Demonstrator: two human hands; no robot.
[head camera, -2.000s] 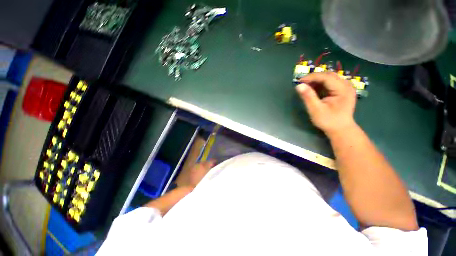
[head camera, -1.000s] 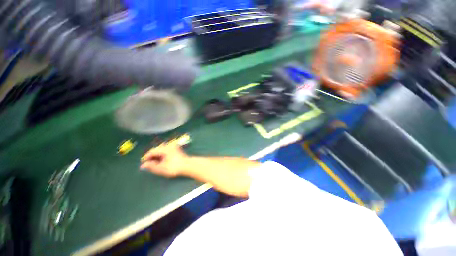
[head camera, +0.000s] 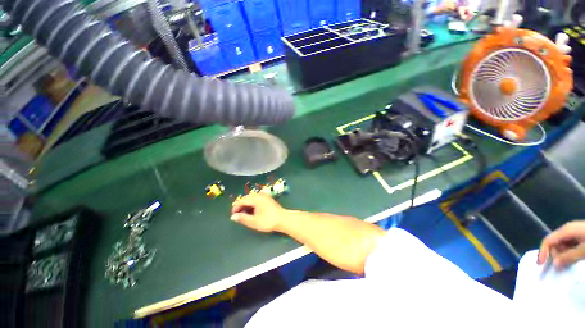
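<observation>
My right hand (head camera: 256, 213) rests low over the green mat, fingers curled, at the near left end of a row of circuit boards (head camera: 277, 187) with yellow and white parts and short red wires. The hand hides part of the row, and whether its fingers grip anything cannot be told. A single board with a yellow component (head camera: 215, 189) lies apart, to the left of the row. A loose pile of small green circuit boards (head camera: 130, 261) lies further left on the mat. My left hand is out of the picture.
The fume hood (head camera: 246, 153) hangs behind the boards on a ribbed hose (head camera: 160, 86). A small black tray (head camera: 318, 152), iron stand (head camera: 365, 154), soldering station (head camera: 436, 118) and orange fan (head camera: 513, 84) are right. A parts bin (head camera: 80, 262) is left. Another person's hand (head camera: 564, 245) shows far right.
The view has swung to the right, bringing in the hose, station and fan. The lower tray and my left forearm have left the picture. My right hand remains by the row of boards.
</observation>
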